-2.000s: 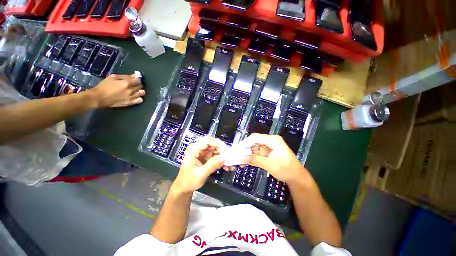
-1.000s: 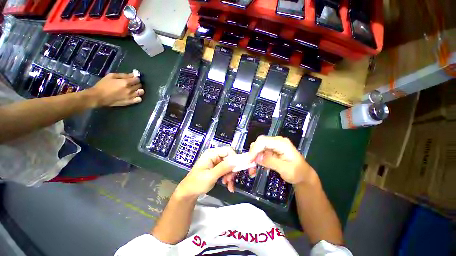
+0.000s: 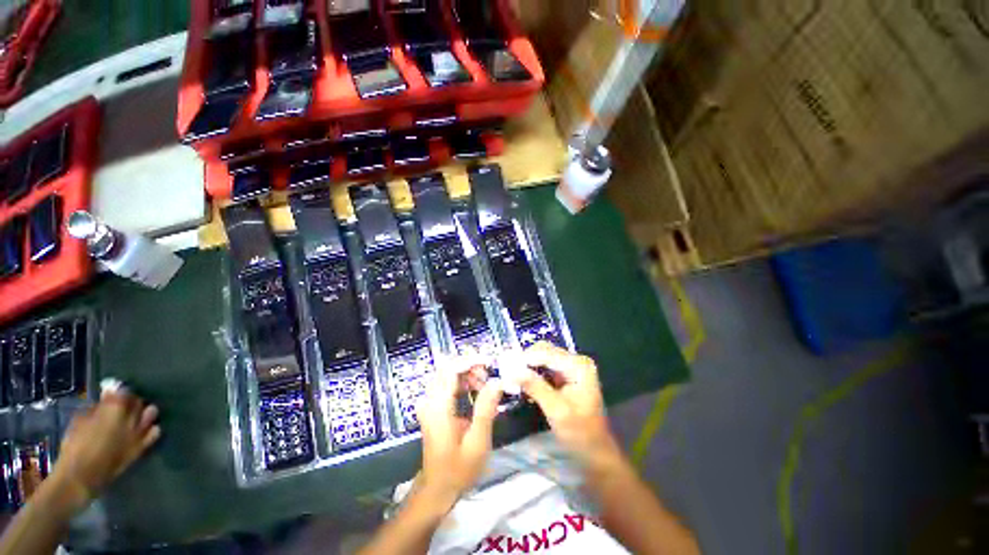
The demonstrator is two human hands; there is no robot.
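A small white wiping cloth is pinched between my two hands, above the lower right part of the clear plastic tray. My left hand holds its left side. My right hand holds its right side. The tray holds opened black flip phones in two rows, with dark lids at the upper end and pale-marked keypads at the lower end. My hands hide the lower ends of the right-hand phones.
Red foam trays with phones stand behind on a wooden ledge. One dispenser bottle stands at right, another at left. Another person's hand rests by a phone tray at left. Cardboard boxes stand at right.
The view has swung to the right, so the bench things appear further left and more boxes and floor show. My hands still hold the cloth between them.
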